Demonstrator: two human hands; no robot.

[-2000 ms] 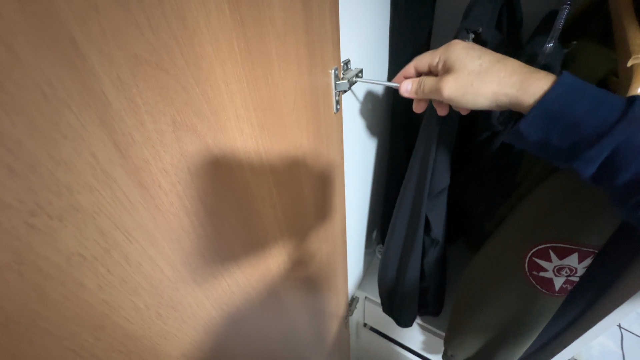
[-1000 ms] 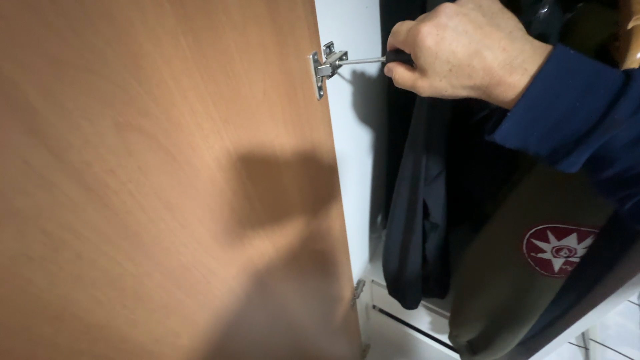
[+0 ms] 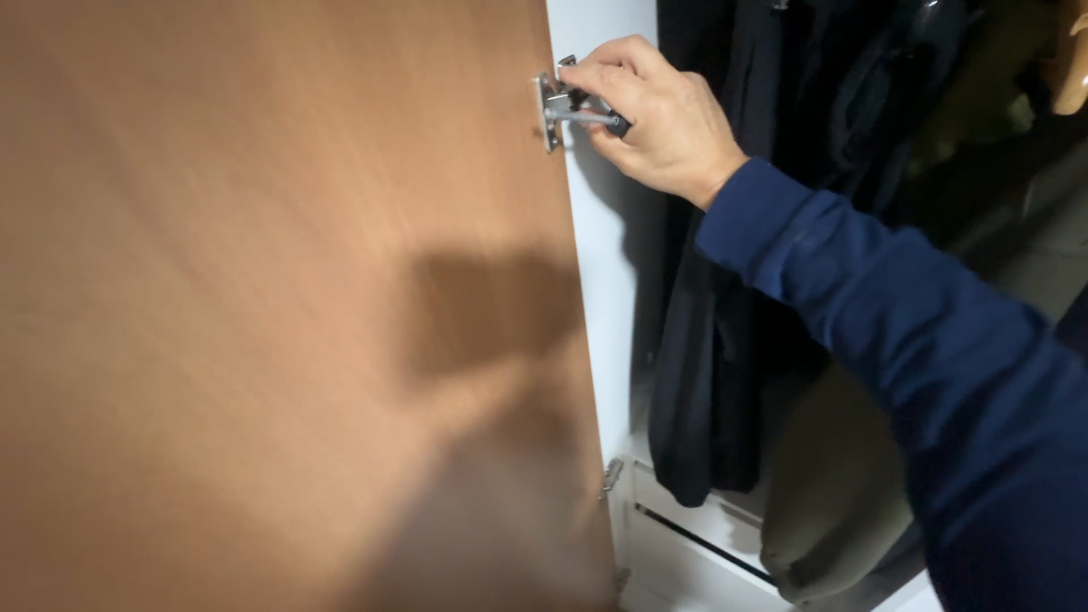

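Note:
A metal cabinet hinge (image 3: pixel 551 115) is fixed at the right edge of a wood-grain wardrobe door (image 3: pixel 297 255), beside the white side panel (image 3: pixel 605 323). My right hand (image 3: pixel 667 119), in a blue sleeve, is closed around a screwdriver (image 3: pixel 591 117) with a dark handle. The shaft points left at the hinge; whether the tip sits in a screw cannot be told. My thumb and index finger are at the hinge arm and partly hide it. My left hand is out of view.
Dark garments (image 3: pixel 705 382) and an olive garment (image 3: pixel 837 493) hang inside the wardrobe, right of the panel. White drawers (image 3: pixel 697 544) lie below them. Another hinge (image 3: pixel 610 478) is lower on the door edge. Part of a wooden hanger (image 3: pixel 1071 68) shows at the upper right.
My right hand has moved left along the screwdriver, from some way off the hinge up to the hinge itself. The forearm now covers the red emblem on the olive garment.

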